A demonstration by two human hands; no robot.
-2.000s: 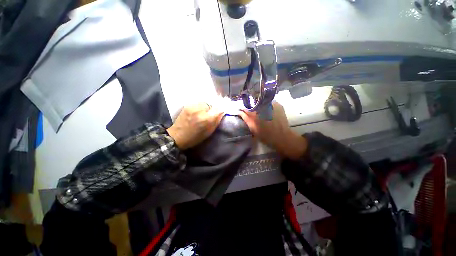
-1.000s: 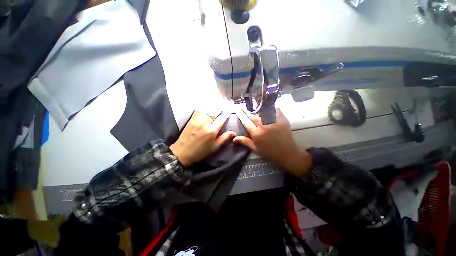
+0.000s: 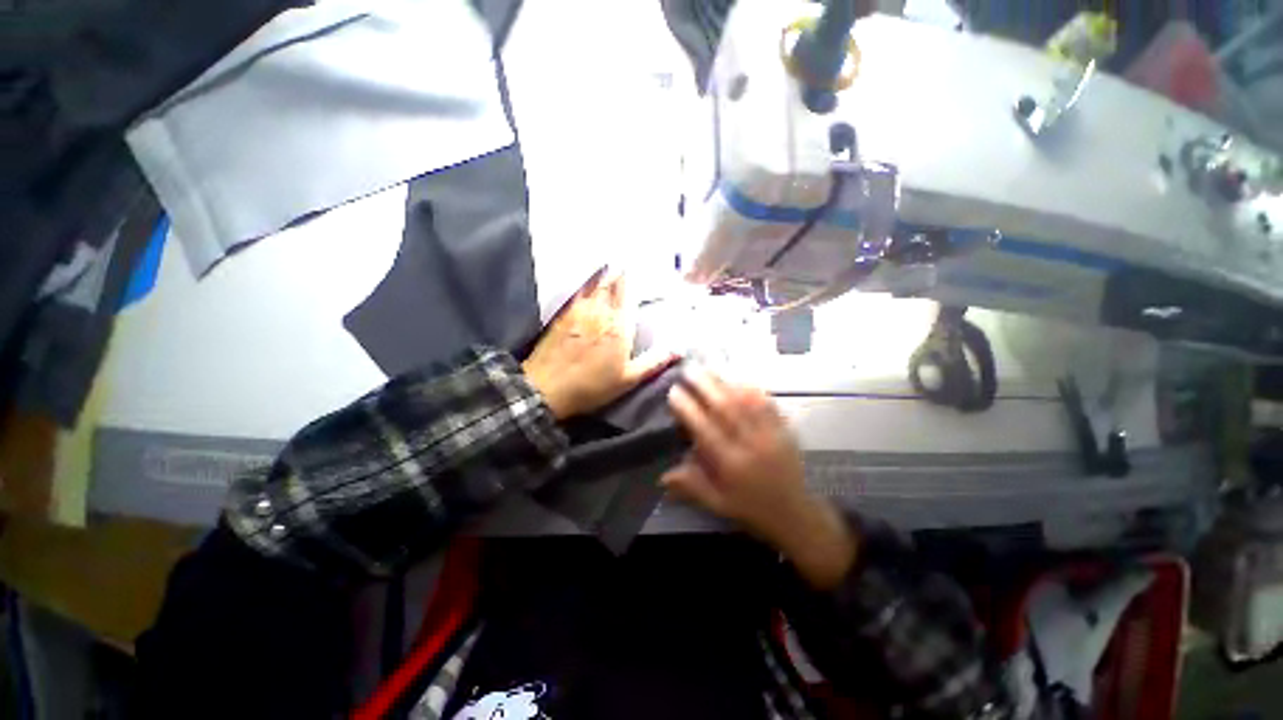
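Observation:
The dark grey fabric panel (image 3: 612,471) lies at the table's front edge, below the needle area, with a corner over the edge. My left hand (image 3: 584,352) rests on it, fingers spread, left of the needle. My right hand (image 3: 746,457) is on the right edge of the fabric, fingers bent and slightly blurred; whether it pinches the cloth is unclear. The white sewing machine (image 3: 971,183) with a blue stripe stands above and right. Glare hides the needle and presser foot.
Pale grey pieces (image 3: 338,127) and another dark grey piece (image 3: 464,281) lie at left. Black-handled scissors (image 3: 953,363) lie right of the needle, with thread snips (image 3: 1095,425) farther right. A ruler strip (image 3: 211,467) runs along the front edge. A red basket (image 3: 1161,633) is at lower right.
My right hand has moved back from the needle, down towards the table's front edge. My left hand stays on the fabric. The view has shifted, showing more of the machine head.

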